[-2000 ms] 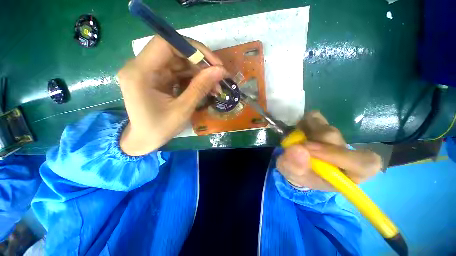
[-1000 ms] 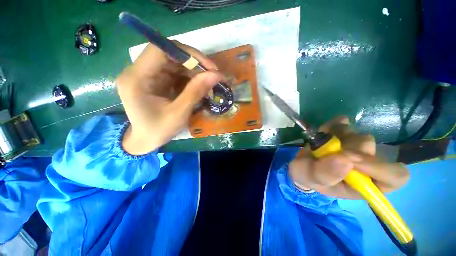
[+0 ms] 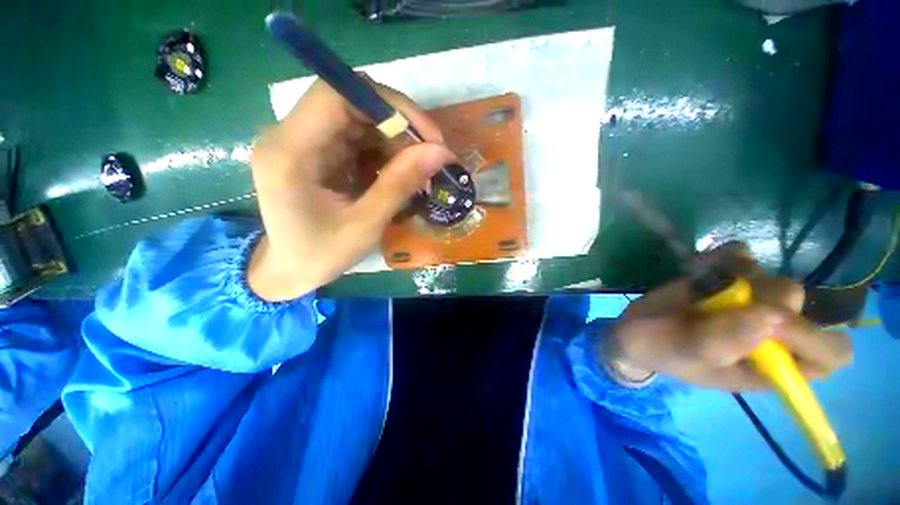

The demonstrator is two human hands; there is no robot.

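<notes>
My left hand (image 3: 331, 192) holds slim dark tweezers (image 3: 336, 71) with a pale yellow band like a pen. Their tip is at a black round PCB (image 3: 449, 197) over the orange-brown soldering fixture (image 3: 500, 222). Whether the PCB is seated or slightly raised I cannot tell. The fixture lies on a white backing sheet (image 3: 562, 128), its left part hidden by my left hand. My right hand (image 3: 725, 330), slightly blurred, holds the yellow soldering iron (image 3: 794, 390) at the right, its blurred metal tip pointing up-left, apart from the fixture.
Two more round PCBs lie on the green bench (image 3: 681, 59) at the left, one upper (image 3: 181, 63) and one lower (image 3: 120, 178). A thin silvery line (image 3: 163, 214) crosses the bench. Dark cables (image 3: 444, 8) are at the back. A dark blue box (image 3: 866, 108) stands at the right.
My right hand has moved right with the soldering iron, whose tip was first at the PCB and is now away from the fixture. My left hand stays at the PCB with the tweezers.
</notes>
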